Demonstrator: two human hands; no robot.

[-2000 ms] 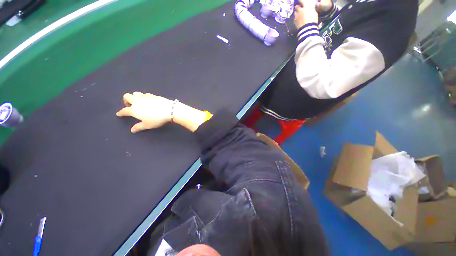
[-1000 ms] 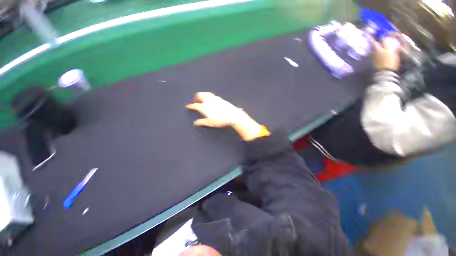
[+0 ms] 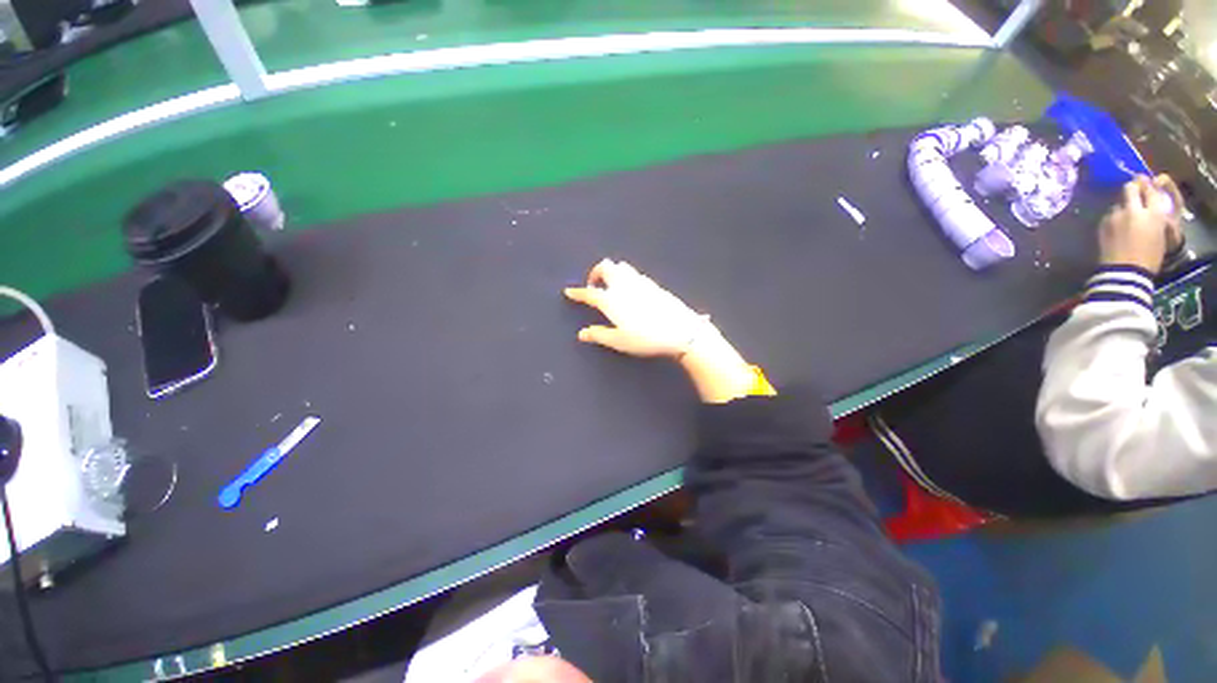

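Observation:
My right hand [image 3: 643, 318] is over the middle of the black mat [image 3: 441, 494], palm down, fingers apart and a little bent, holding nothing. Its dark sleeve comes in from the lower right. My left hand is not in view. A knife with a blue handle [image 3: 251, 478] and a pale blade lies on the mat to the left. A round clear cover [image 3: 104, 467] stands against the white box. A lilac-white cup-shaped housing [image 3: 254, 200] is at the mat's far edge, behind the black lidded cup.
A black lidded cup [image 3: 200, 247] stands beside a phone [image 3: 176, 334]. A white box [image 3: 60, 427] with a cable is at the left edge. At the right lie a curved row of stacked housings [image 3: 950, 207], loose lilac parts [image 3: 1034, 174] and a blue object [image 3: 1094, 140], near another person's hand [image 3: 1137, 227].
The view has swung left, bringing in the black cup, phone and white box; the floor cartons have mostly left view. My right hand stays open over the mat.

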